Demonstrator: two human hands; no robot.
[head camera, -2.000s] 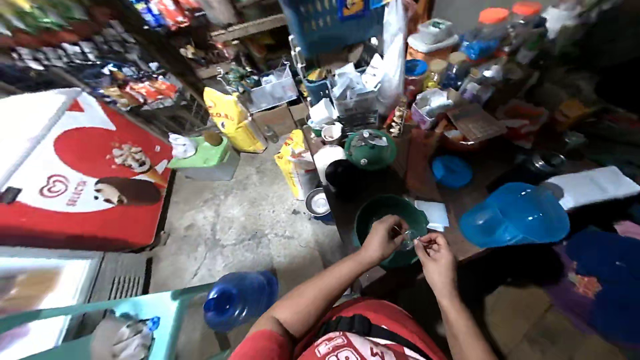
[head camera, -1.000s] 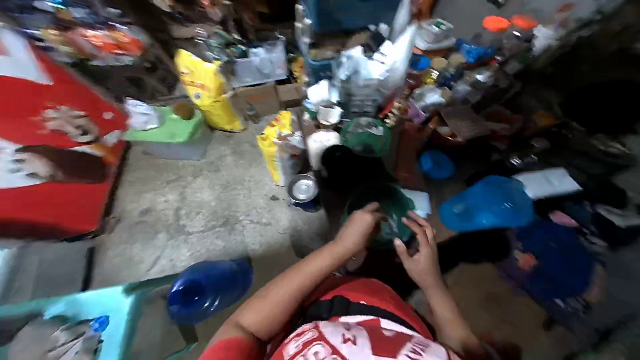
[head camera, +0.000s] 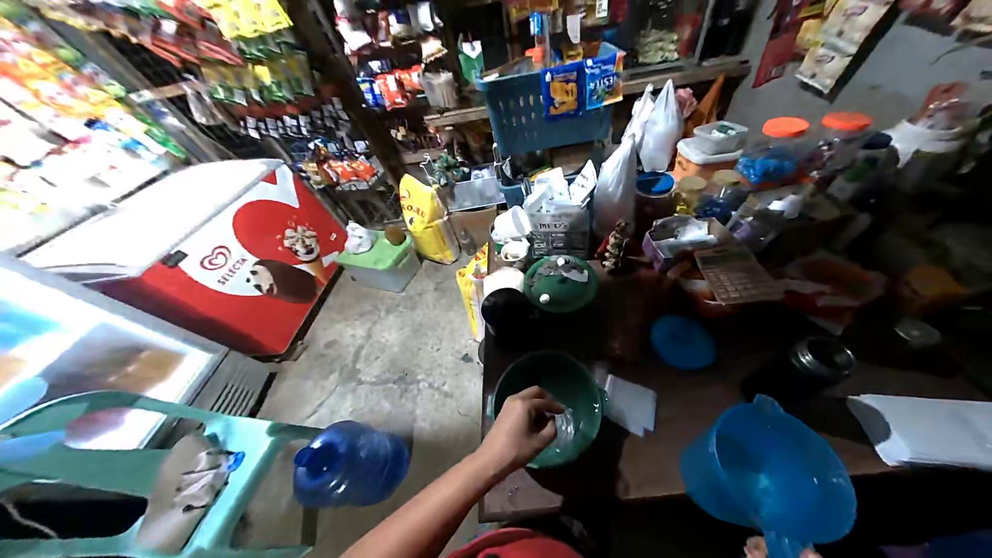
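Note:
My left hand reaches over a green plastic basin on the dark wooden table, its fingers closed on a small clear plastic bag. At the bottom right, my right hand grips the handle of a blue plastic dipper; only its fingertips show. What the dipper holds is hard to tell. Flat clear plastic sheets or bags lie right of the basin. A round blue lid is farther back on the table, and a green lidded container stands behind the basin.
A dark open-topped jar and white paper are at the right. Jars with orange lids stand at the back. On the left are a blue water jug, a green plastic chair and a red-fronted freezer.
My right hand has left the small plastic bag above the basin and now holds the blue dipper, which lay on the table before. My left hand stays over the basin. The view has shifted.

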